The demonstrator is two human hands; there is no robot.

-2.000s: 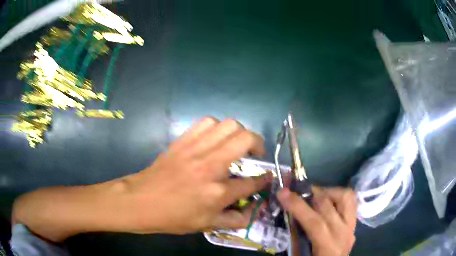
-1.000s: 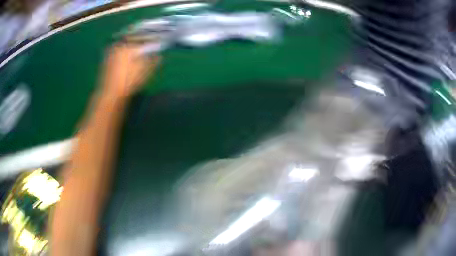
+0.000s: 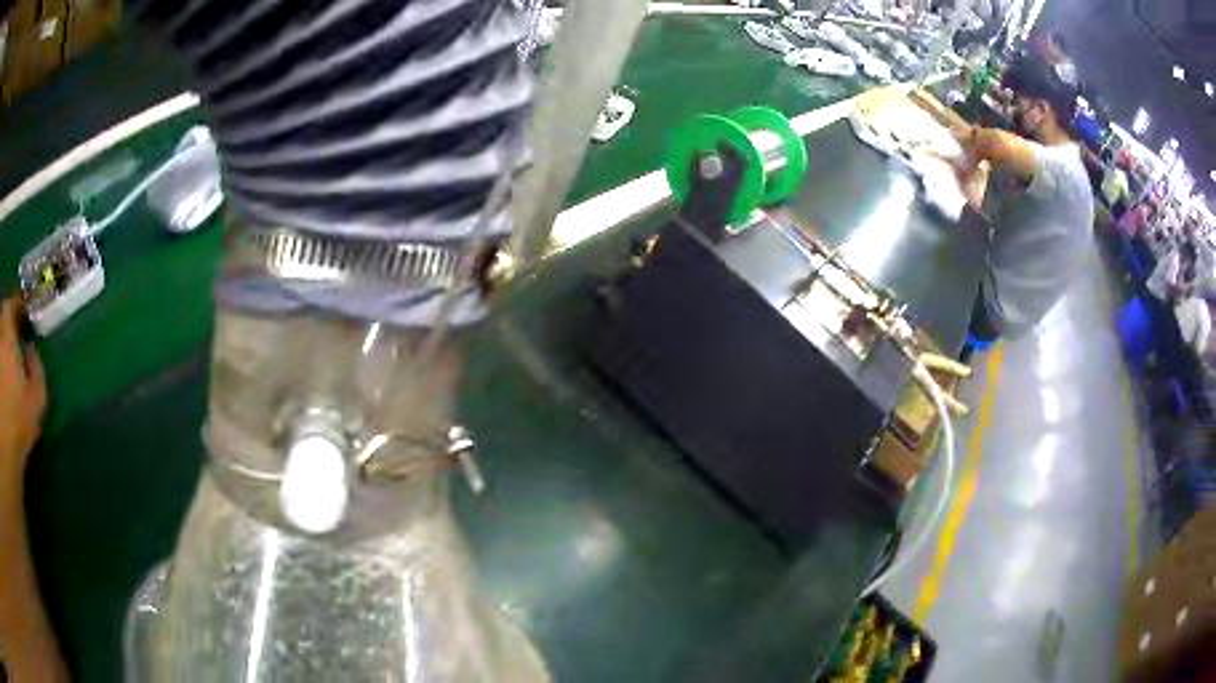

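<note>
An open white socket housing point(image 3: 63, 276) lies on the green conveyor belt at the far left, with small yellow and dark parts inside. A white cord runs from it to a whitish bagged bundle point(image 3: 187, 191). My left hand point(image 3: 19, 380) is at the left edge, partly cut off, with fingertips at the housing's near side. Whether it grips the housing cannot be told. My right hand is not in view.
The clear fume hood point(image 3: 347, 587) and dark ribbed hose point(image 3: 374, 147) block the left middle. A black box point(image 3: 747, 387) with a green spool point(image 3: 740, 163) stands right of them. A tray of gold parts point(image 3: 874, 651) is at bottom right. A person point(image 3: 1047, 200) stands beyond.
The view has swung to the right and up from the mat. My left hand has left the work, reached over the belt, and is now at the left edge. My right hand and the iron have left view.
</note>
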